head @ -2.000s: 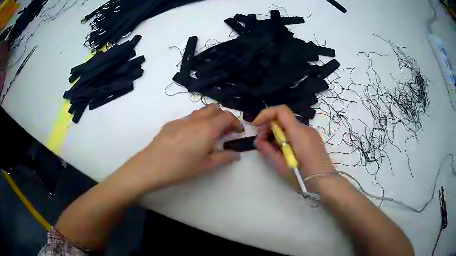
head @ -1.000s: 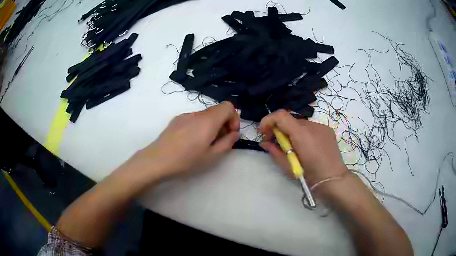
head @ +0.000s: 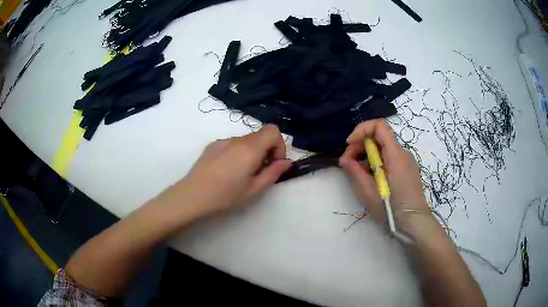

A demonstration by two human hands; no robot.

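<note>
A short black fabric tab [head: 312, 164] with a small pale slot spans between my two hands, just in front of the large heap of black tabs [head: 312, 78]. My left hand [head: 240, 165] pinches its left end between thumb and fingers. My right hand [head: 384, 168] touches its right end with the fingertips and also holds a yellow pen-like tool [head: 377, 168], silver rear end towards me. The tool's tip is hidden by the hand or lost against the heap. A few loose dark threads [head: 353, 217] lie left of my right wrist.
A small stack of tabs [head: 126, 87] lies at left over yellow tape [head: 69, 147]. Longer black strips [head: 150, 21] lie behind it. Tangled thread waste [head: 474, 138] spreads at right. The pale cord [head: 481, 256] and a thin red-and-black tool [head: 525, 264] lie at lower right. A white power strip [head: 535, 84] is at the right edge.
My right hand with the pen has moved right, and more of the tab shows between my hands. Loose threads now show on the table near my right wrist.
</note>
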